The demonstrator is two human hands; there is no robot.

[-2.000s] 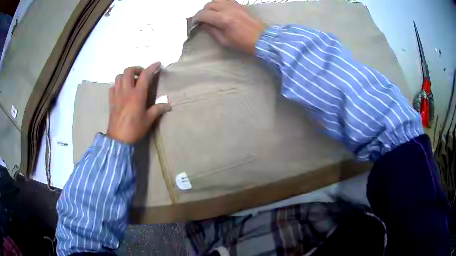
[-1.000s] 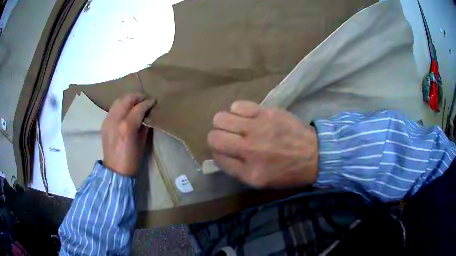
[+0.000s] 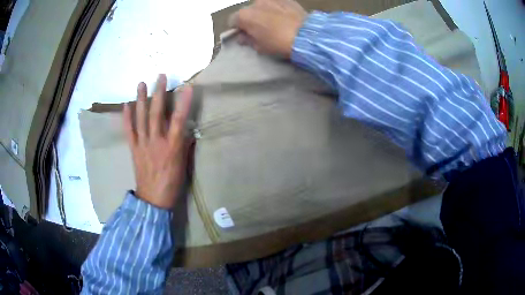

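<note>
A khaki garment panel (image 3: pixel 276 155) lies spread in front of me, with a darker brown band (image 3: pixel 299 236) along its near edge. A tan seam (image 3: pixel 204 210) crosses its left part, with a white number sticker (image 3: pixel 223 218) beside it. My left hand (image 3: pixel 158 144) lies flat on the panel's left part, fingers spread, holding nothing. My right hand (image 3: pixel 269 26) grips the panel's far corner; the fingertips are partly hidden and blurred. Brown cloth shows beneath, beyond the far edge.
A panel stack (image 3: pixel 43 69) with fanned brown edges stands at the left on the white table (image 3: pixel 155 40). A thin cord (image 3: pixel 59 184) hangs beside it. Shears with red handles (image 3: pixel 504 103) lie at the far right. Plaid cloth (image 3: pixel 322 259) shows at the near edge.
My right hand has moved away from me with the panel's edge, so the folded-back panel now lies with its khaki face up. My left hand has opened and flattened.
</note>
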